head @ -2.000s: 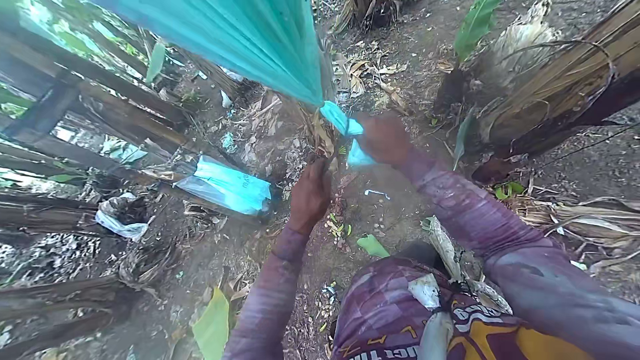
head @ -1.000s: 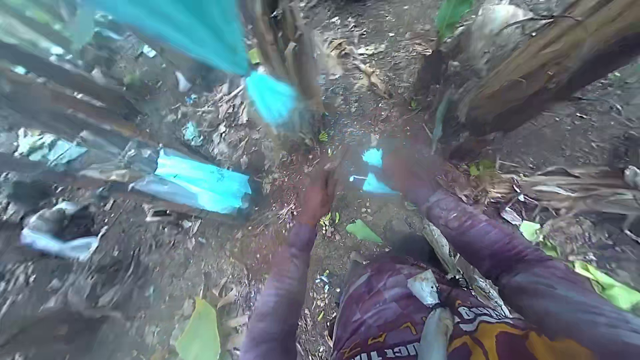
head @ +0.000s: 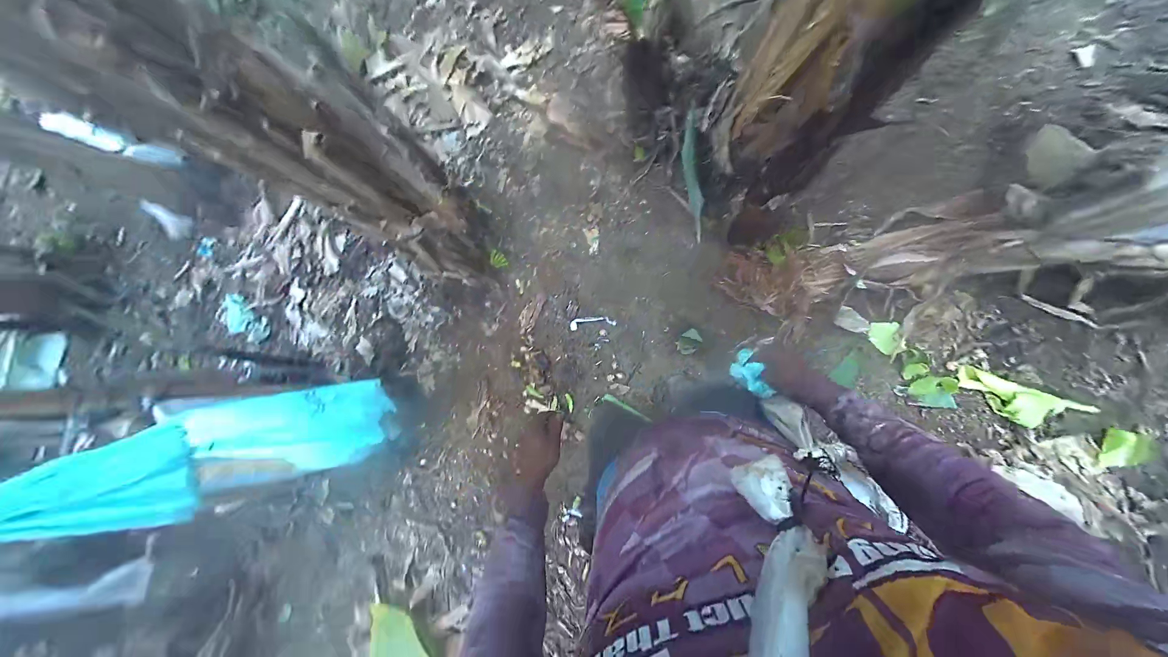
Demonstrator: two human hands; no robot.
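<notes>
My right hand (head: 796, 372) is at my right side, shut on a small crumpled piece of blue plastic (head: 750, 372), beside a whitish bundle tied at my waist (head: 792, 422). My left hand (head: 538, 447) hangs low, left of my shirt, over the littered soil; its fingers blur into the ground and I cannot tell whether they hold anything. At the left, the gathered end of a blue plastic bag (head: 100, 484) reaches in from the edge, overlapping another blue sheet (head: 292, 429) in view.
A brown plant trunk (head: 301, 137) leans in at the upper left, another thick trunk (head: 803, 82) stands at the upper right. Dry leaves (head: 310, 265) litter the soil, with cut green leaf pieces (head: 1022, 397) at the right and dry fronds (head: 967, 242) behind them.
Both hands were together at the blue bag's knotted end two seconds ago; they have parted from it and dropped lower. The right hand has moved to my waist with blue plastic. The view has shifted.
</notes>
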